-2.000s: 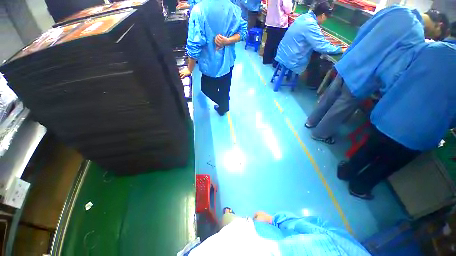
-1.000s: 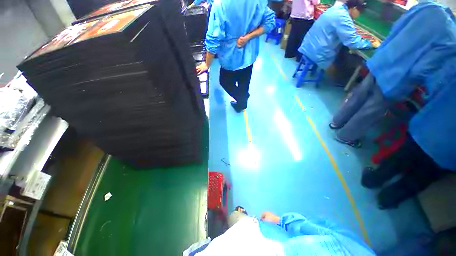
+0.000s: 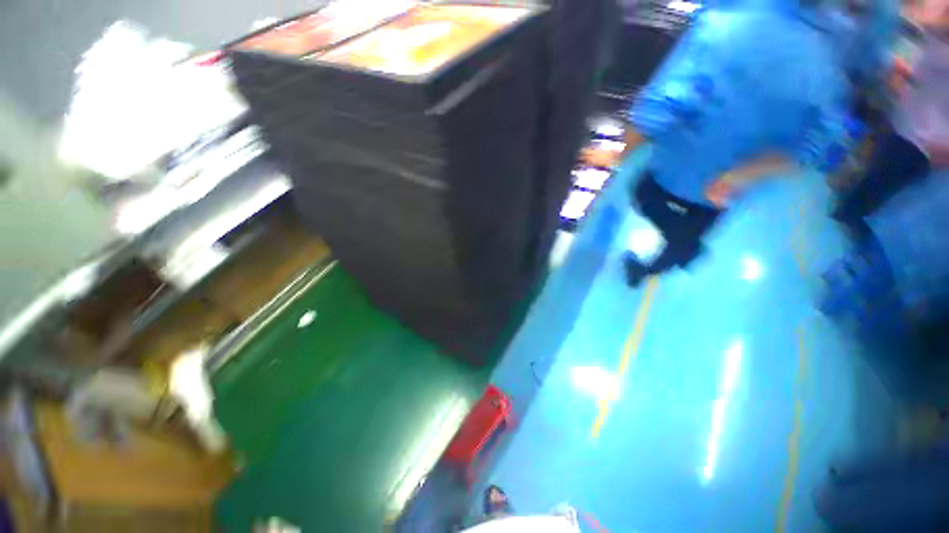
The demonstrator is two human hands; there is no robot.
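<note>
A tall tray stack (image 3: 385, 177) of black trays stands in front of me at the upper middle, on a green-topped bench (image 3: 323, 385). Orange pieces (image 3: 427, 40) with shiny highlights lie on its top. The frame is blurred. Neither of my hands can be made out. A small pale blur sits at the bottom edge, left of the middle, and I cannot tell what it is. White cloth and part of a foot show at the bottom middle.
A red stool (image 3: 482, 427) stands beside the bench's right edge. A person in a blue smock (image 3: 728, 104) stands in the aisle beyond the stack. Whitish plastic bags (image 3: 130, 99) lie on the side shelf. A brown carton (image 3: 130, 468) is at lower left.
My view has swung left and tilted, so the stack and the standing person appear further right. The carton has come into view. My right hand, seen earlier at the bottom, is no longer visible.
</note>
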